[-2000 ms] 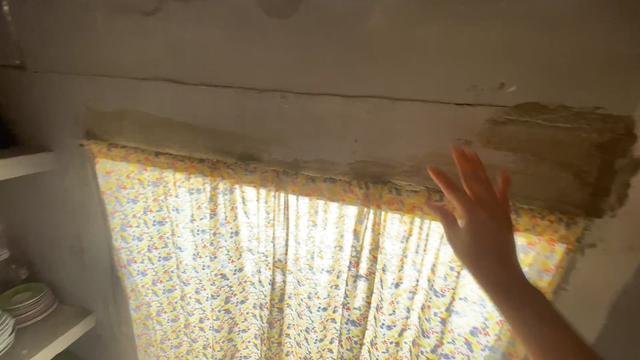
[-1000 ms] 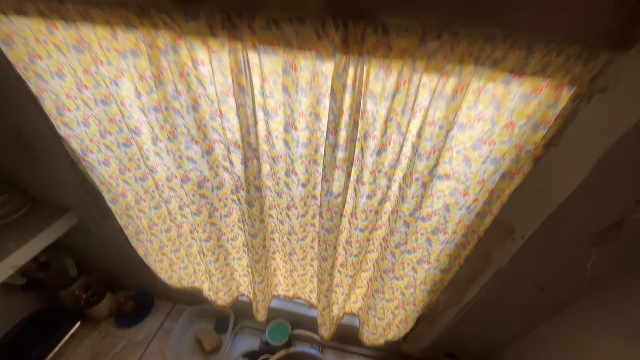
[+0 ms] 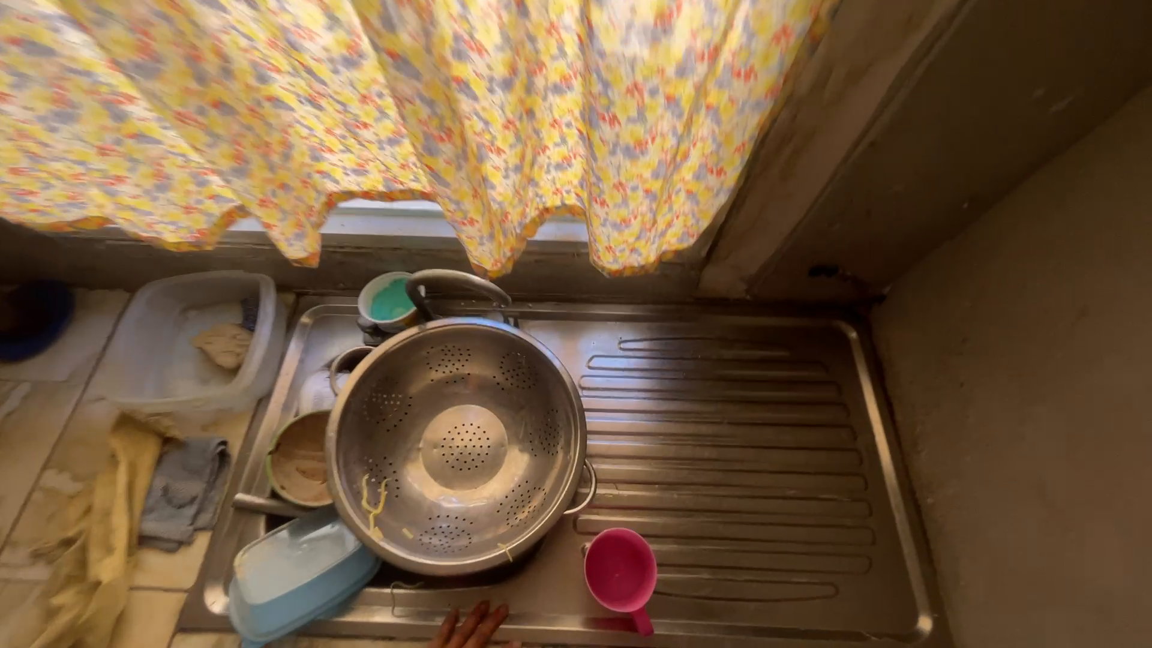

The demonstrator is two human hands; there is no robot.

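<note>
Only the fingers of one hand (image 3: pixel 470 627) show, at the bottom edge, resting on the front rim of the stainless steel sink; which hand it is cannot be told. Above them a metal colander (image 3: pixel 466 445) with a few pale food strands sits over the basin. To the right of the fingers stands a pink plastic mug (image 3: pixel 620 571) on the ribbed drainboard (image 3: pixel 720 459). A light blue plastic container (image 3: pixel 301 571) leans at the basin's front left. Behind the sink hangs a floral curtain (image 3: pixel 504 117) before a bright window.
Left of the sink, a clear plastic tub (image 3: pixel 193 337) holds a beige piece. Nearer lie a grey cloth (image 3: pixel 184 490) and a yellow cloth (image 3: pixel 108 531). A bowl (image 3: pixel 301 459) and a cup with turquoise inside (image 3: pixel 390 299) stand beside the colander. A bare wall (image 3: pixel 1026 405) rises at right.
The view has dropped from the curtain's top to the sink. Two seconds ago a hand was raised by the curtain's upper edge; now fingers touch the sink rim.
</note>
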